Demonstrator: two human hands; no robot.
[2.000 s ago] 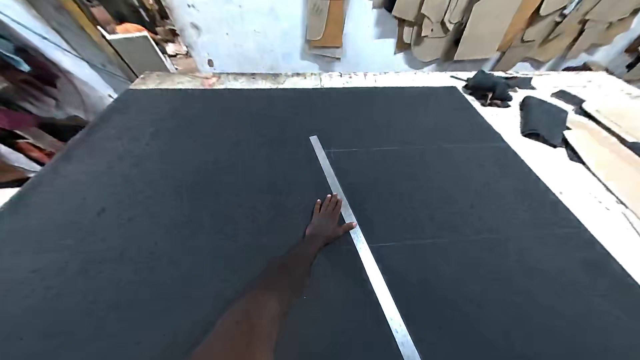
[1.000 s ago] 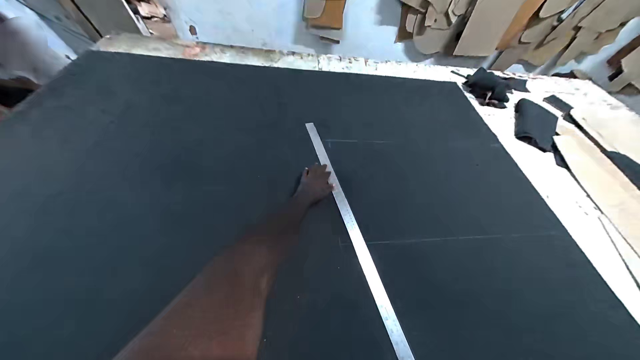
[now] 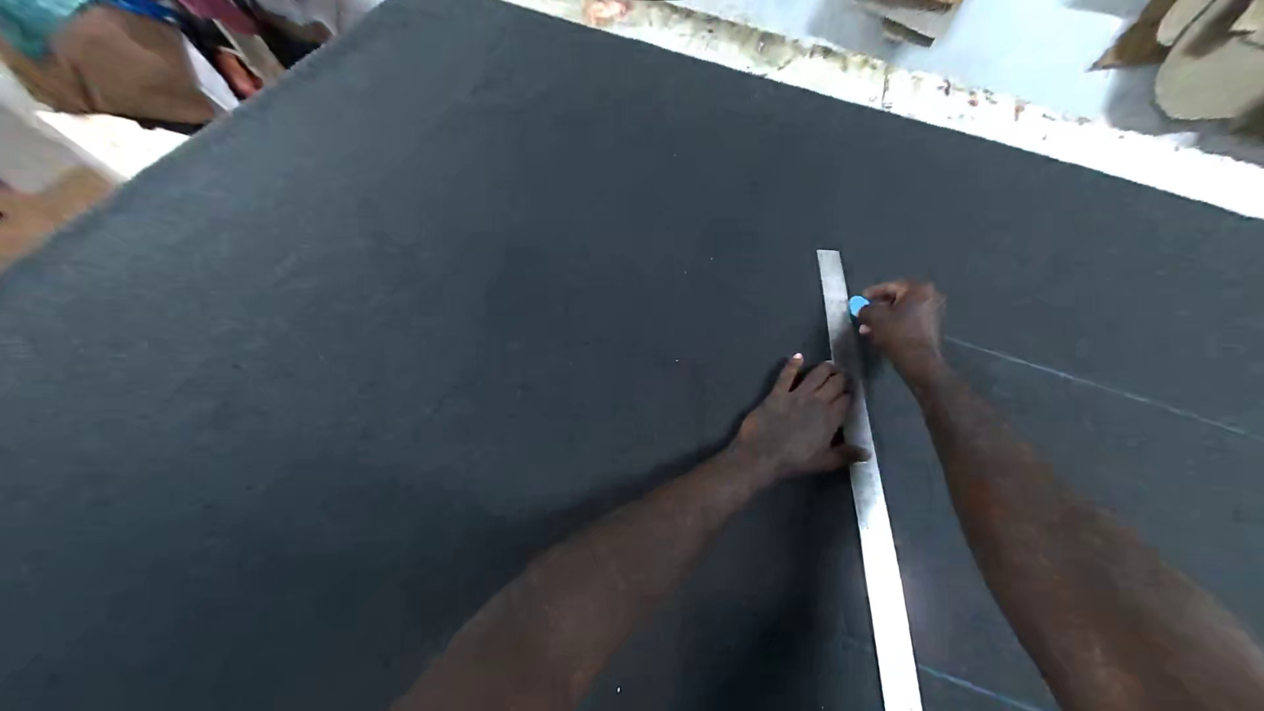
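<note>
Dark fabric point(image 3: 444, 326) lies spread over the table. A long metal ruler point(image 3: 884, 563) rests on it, running from the bottom edge up to right of centre. My left hand point(image 3: 802, 420) lies on the cloth with its fingers apart, the thumb and fingertips pressing on the ruler. Beside the ruler's right edge, near its far end, my right hand point(image 3: 904, 316) pinches a piece of blue tailor's chalk point(image 3: 859, 305). One chalk line point(image 3: 1096, 385) crosses the fabric to the right of my right hand, and another point(image 3: 978, 686) is at the bottom right.
Past the fabric's far side shows the white, worn table edge point(image 3: 770, 49). Brown card pattern pieces point(image 3: 1210, 69) hang at the wall at top right. A heap of cloth and other items point(image 3: 128, 59) is beyond the table's left side.
My right hand has come into view with the blue chalk. My left hand, a fist on the ruler one second ago, now has its fingers spread. The view has swung left and closer.
</note>
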